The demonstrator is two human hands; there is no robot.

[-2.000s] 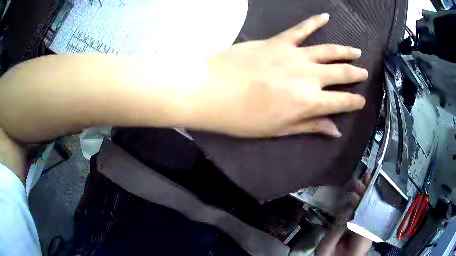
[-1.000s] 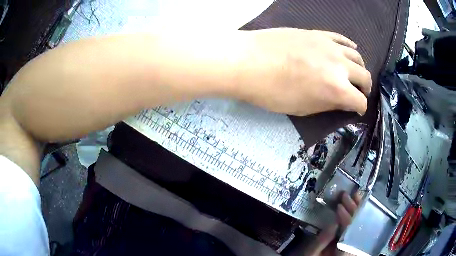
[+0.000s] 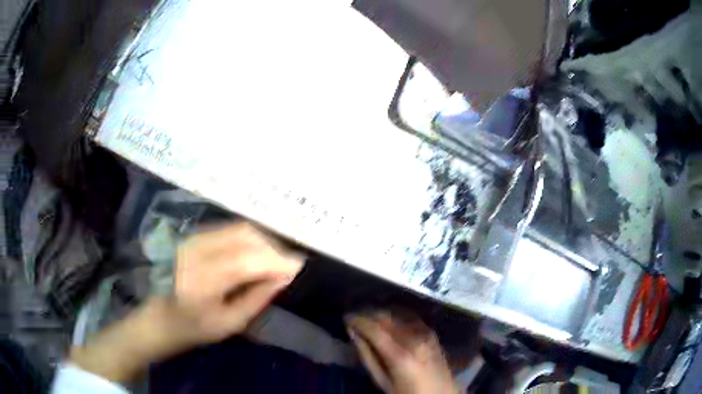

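Observation:
My left hand [image 3: 231,281] is blurred, below the table's near edge over my lap, fingers bent together beside dark cloth. Whether it grips the cloth is unclear. My right hand [image 3: 404,350] is low in the picture, right of it, fingers curled and blurred; its hold cannot be told. A brown fabric strip [image 3: 300,335] lies over my lap between the hands. A brown garment panel [image 3: 493,38] lies at the top, its lower end near the needle area. The shiny folder [image 3: 546,285] sits at the right of the table; no strip is clearly visible in it.
The white machine table [image 3: 254,115] has a printed ruler scale near its edge. A bent metal rod [image 3: 398,100] and a blue piece [image 3: 504,119] are by the panel. Red-handled scissors [image 3: 645,312] lie right of the folder. Dark cloth [image 3: 65,77] hangs at the left.
My left hand has left the panel and moved down to my lap. My right hand has moved left from the folder to below the table edge. The panel now lies further up, uncovering the rod.

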